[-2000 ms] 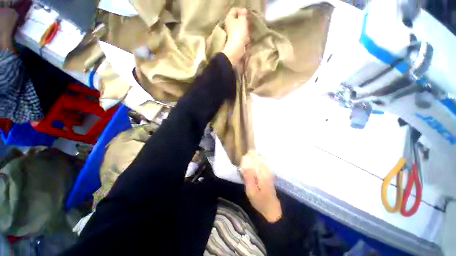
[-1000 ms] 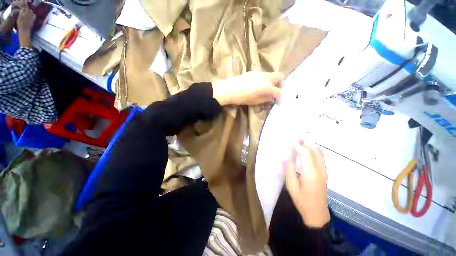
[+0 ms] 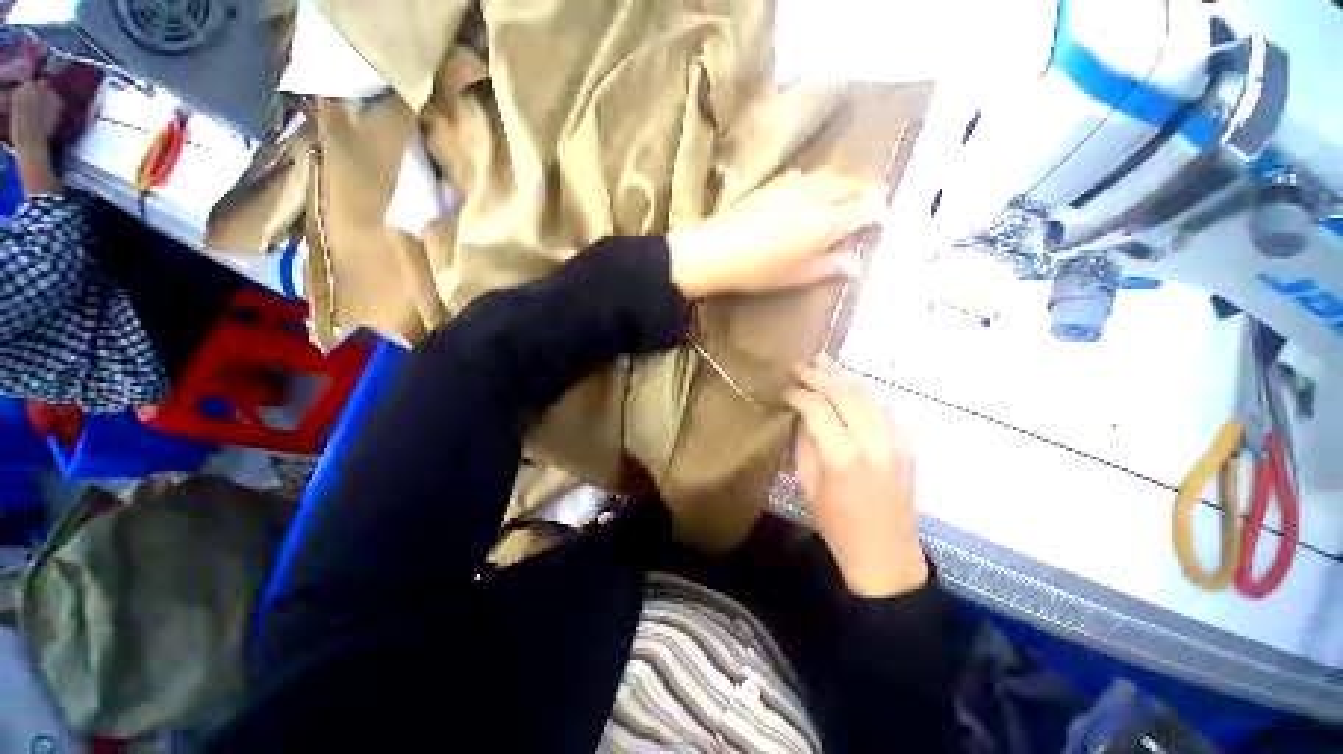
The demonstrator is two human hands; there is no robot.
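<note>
The tan garment body [image 3: 604, 162] lies in folds on the white machine table and hangs over its front edge into the lap. Its straight front edge [image 3: 901, 148], with a thin pale toothed line, faces the machine. A short pale line, maybe a pocket zipper [image 3: 725, 371], shows within the cloth. My left hand [image 3: 781, 236] lies flat on the cloth, fingertips at the edge. My right hand [image 3: 854, 464] is lower, its fingertips touching the cloth near the edge; whether it pinches the cloth is unclear. The presser foot is hard to make out.
The sewing machine [image 3: 1149, 133] stands right of the cloth. Yellow-and-red-handled scissors [image 3: 1240, 501] lie at the table's right. Orange-handled snips [image 3: 162, 153] lie far left. A red crate [image 3: 251, 376], a blue bin [image 3: 332, 442] and green cloth [image 3: 140, 604] are low left. Another person's checked sleeve [image 3: 67, 295] shows.
The cloth is spread flat with its edge turned toward the machine, covering the white strip seen before. My left hand lies flatter on it. My right hand has moved left onto the cloth.
</note>
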